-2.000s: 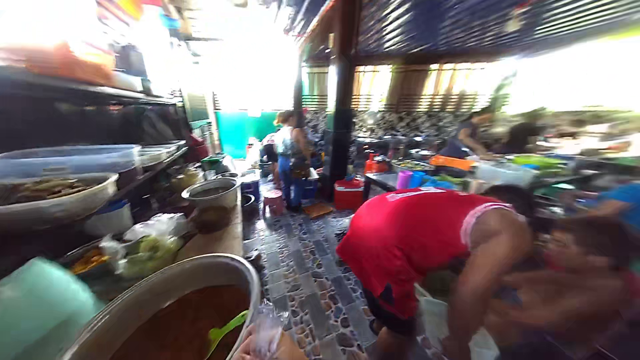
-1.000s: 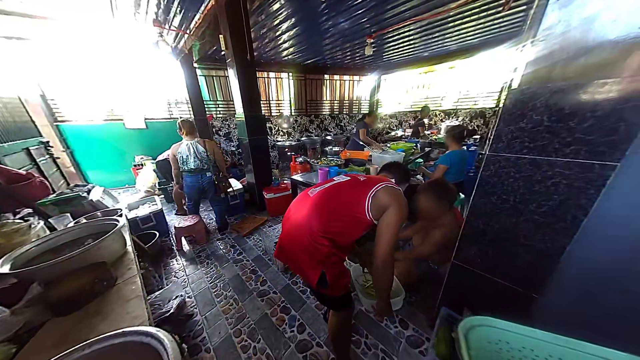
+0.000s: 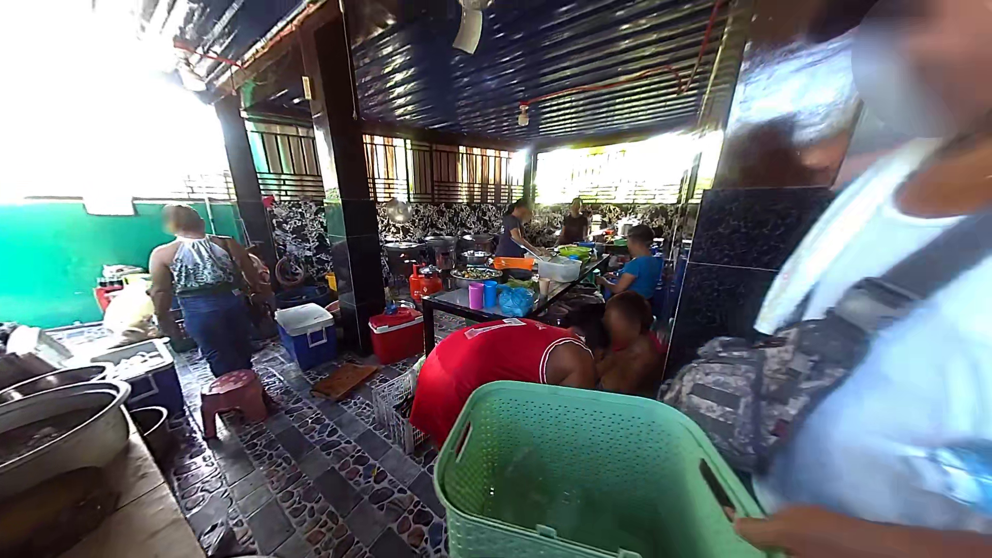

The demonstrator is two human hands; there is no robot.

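Neither my left hand nor my right hand shows in the current view, so what they hold cannot be told. Close in front is a green perforated plastic basket (image 3: 581, 457) with handle slots, its inside looking bare. At its right rim is another person's hand (image 3: 802, 531), on the side of a person in a white shirt (image 3: 868, 372) who wears a camouflage bag (image 3: 736, 387). At the lower left, a large metal pot (image 3: 70, 457) with dark contents stands on a wooden surface (image 3: 151, 504).
Behind the basket a person in a red jersey (image 3: 488, 372) bends down beside a crouching person. A red stool (image 3: 232, 395), a blue cooler (image 3: 306, 333), a red cooler (image 3: 395, 333) and a wooden board (image 3: 345, 380) are on the stone-patterned floor. A tiled pillar (image 3: 728, 287) rises at right.
The view has turned far to the right. A hand with clear plastic, low in the oldest frame, is out of view. The green basket, partly seen a second ago, now shows almost whole, with a person beside it.
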